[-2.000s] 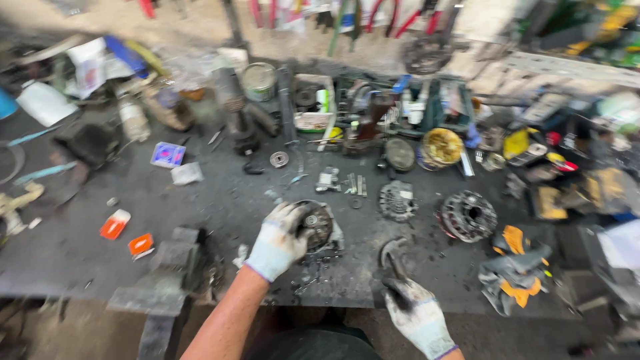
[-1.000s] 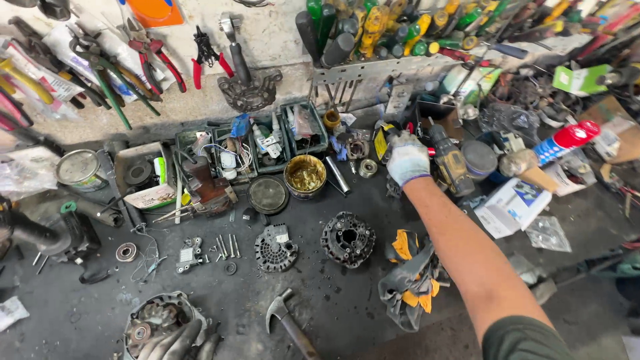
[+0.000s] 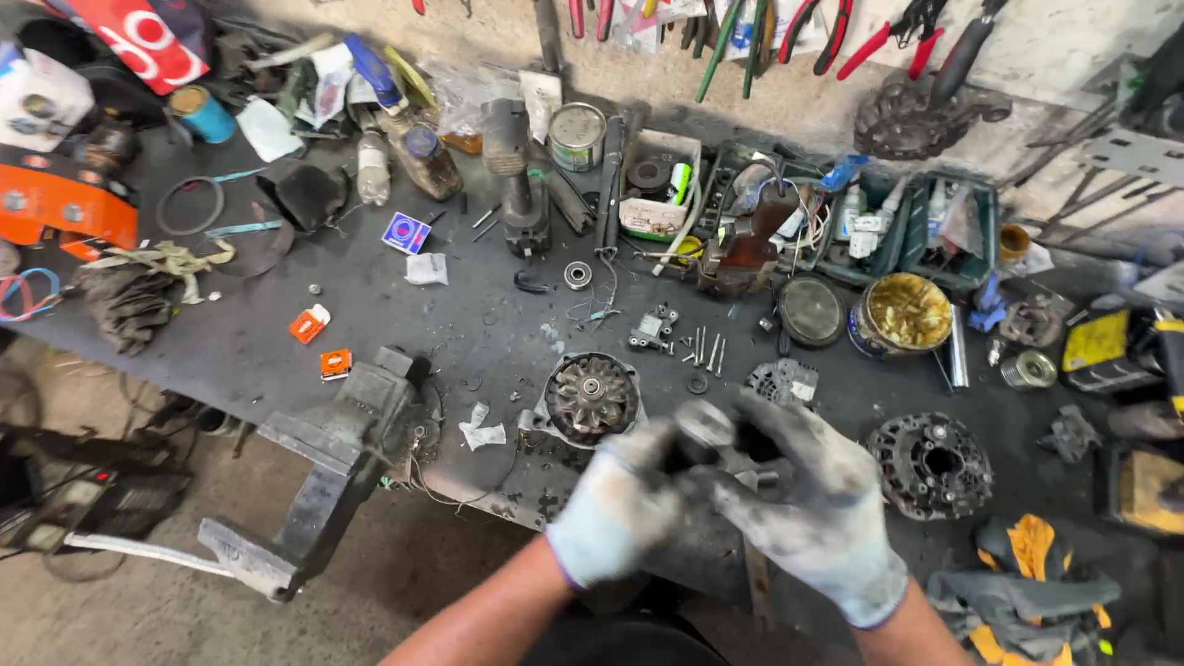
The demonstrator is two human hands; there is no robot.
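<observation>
Both hands wear whitish gloves with dark, soiled fingers. My left hand [image 3: 624, 495] and my right hand [image 3: 814, 490] meet over the bench's front edge, around a blurred round metal part [image 3: 708, 430]; its exact kind is unclear. Just left of them sits an alternator housing with its rotor [image 3: 592, 393], facing up. Below the hands shows a hammer's handle [image 3: 758, 578], its head partly hidden by them. Behind the right hand lies a finned alternator end cover [image 3: 782, 379]. Another round alternator housing [image 3: 931, 465] is to the right.
A bench vise [image 3: 356, 416] stands at the front edge. Bolts [image 3: 710, 350], a ball bearing [image 3: 578, 275], an open grease tin [image 3: 902, 314] and a cordless power tool [image 3: 518, 176] lie behind. Grey-orange gloves [image 3: 1027, 592] lie right; pliers [image 3: 814, 32] hang on the wall.
My right hand has come back from among the items at the bench's right rear and now meets my left hand around the metal part. The view has swung left.
</observation>
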